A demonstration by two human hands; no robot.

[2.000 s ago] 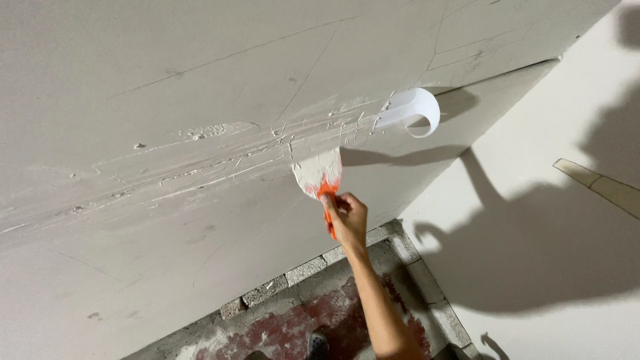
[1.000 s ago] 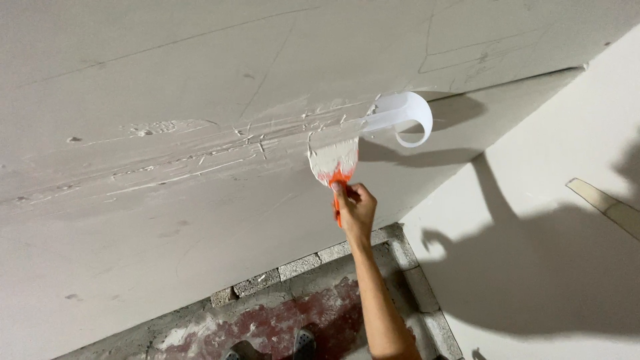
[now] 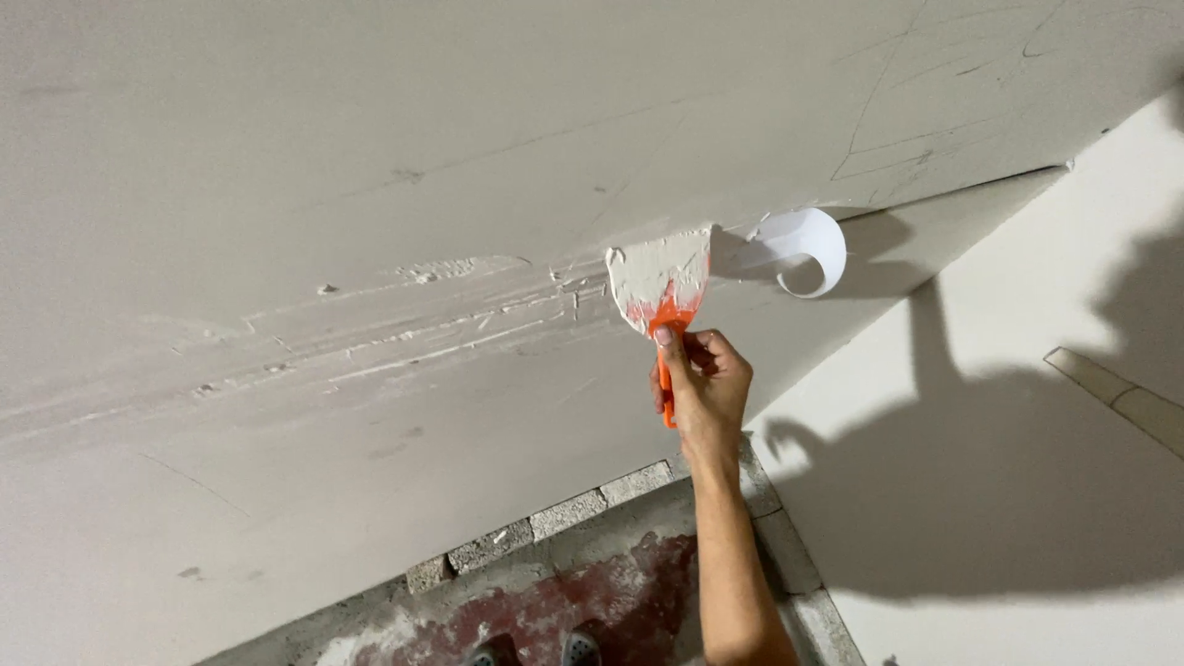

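Observation:
My right hand (image 3: 708, 388) grips the orange handle of a putty knife (image 3: 661, 277), thumb on top. Whitish joint compound coats its wide blade, whose edge lies at the seam on the grey wall panel (image 3: 518, 120). To the right of the blade, a strip of white joint tape (image 3: 821, 242) hangs off the seam with its loose end curled. Left of the blade, ridges and crumbs of compound (image 3: 444, 347) run along the seam. My left hand is out of view.
A white wall (image 3: 925, 518) meets the panel at the right and bears my shadow. A pale strip (image 3: 1124, 398) shows at its right side. Below are a row of concrete blocks (image 3: 569, 513), a stained reddish floor (image 3: 546, 615) and the tips of my shoes (image 3: 581, 647).
The putty knife in my right hand has moved right along the seam toward the curled tape, and more of its compound-covered blade shows. The tape still hangs in a curl.

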